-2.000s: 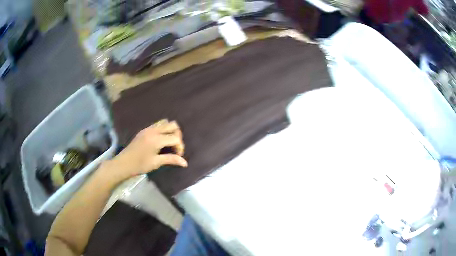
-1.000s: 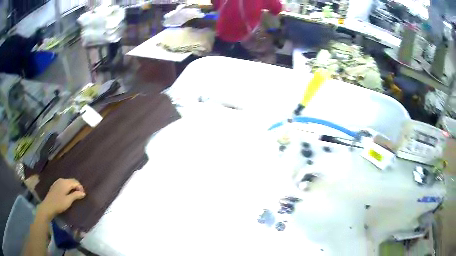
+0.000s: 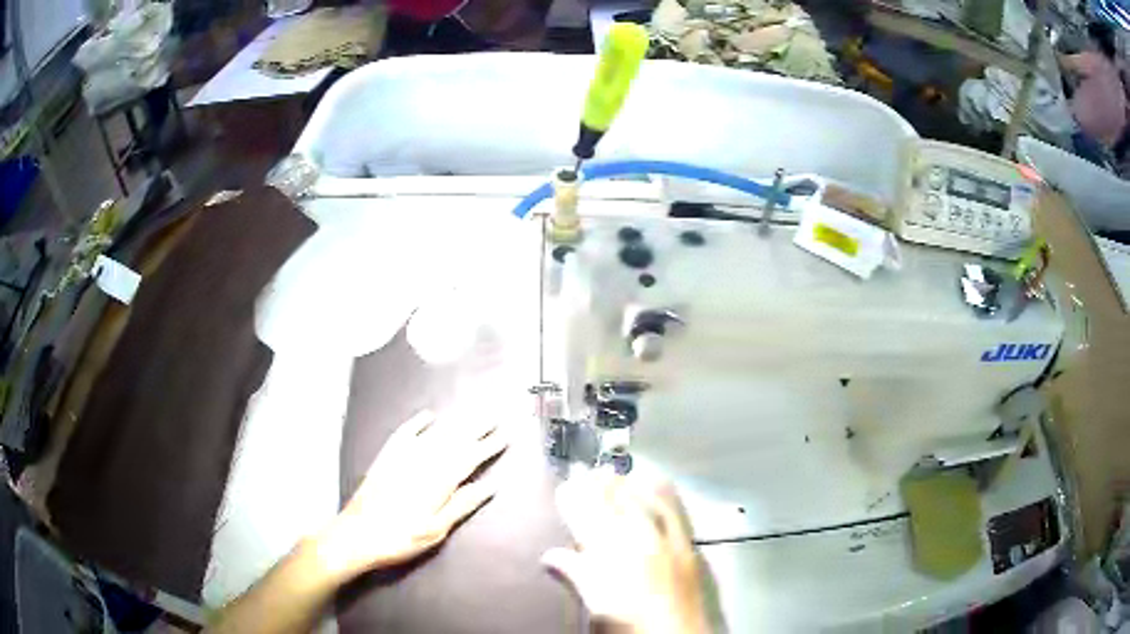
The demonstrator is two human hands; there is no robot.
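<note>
A dark brown fabric panel (image 3: 514, 576) lies on the white machine bed, its left edge running towards me. My left hand (image 3: 415, 489) lies flat on it, palm down with fingers apart, left of the needle area. My right hand (image 3: 632, 545) is just below the presser foot (image 3: 574, 440), at the panel's right side. Glare washes out its fingertips, so I cannot tell whether they grip anything. The white JUKI sewing machine (image 3: 768, 384) stands on the right. Strong glare hides the panel's upper part and any small piece there.
Brown waiting panels (image 3: 161, 384) lie at the left with a white tag (image 3: 117, 280). A white tub (image 3: 744, 118) is behind the machine. A yellow-green screwdriver (image 3: 610, 87) stands above the head, near a blue tube (image 3: 669, 170). A control panel (image 3: 973, 204) and cardboard (image 3: 1097, 372) are at the right.
The view has swung right onto the machine. My left hand has moved from the waiting panels to the panel on the bed. My right hand has come into view.
</note>
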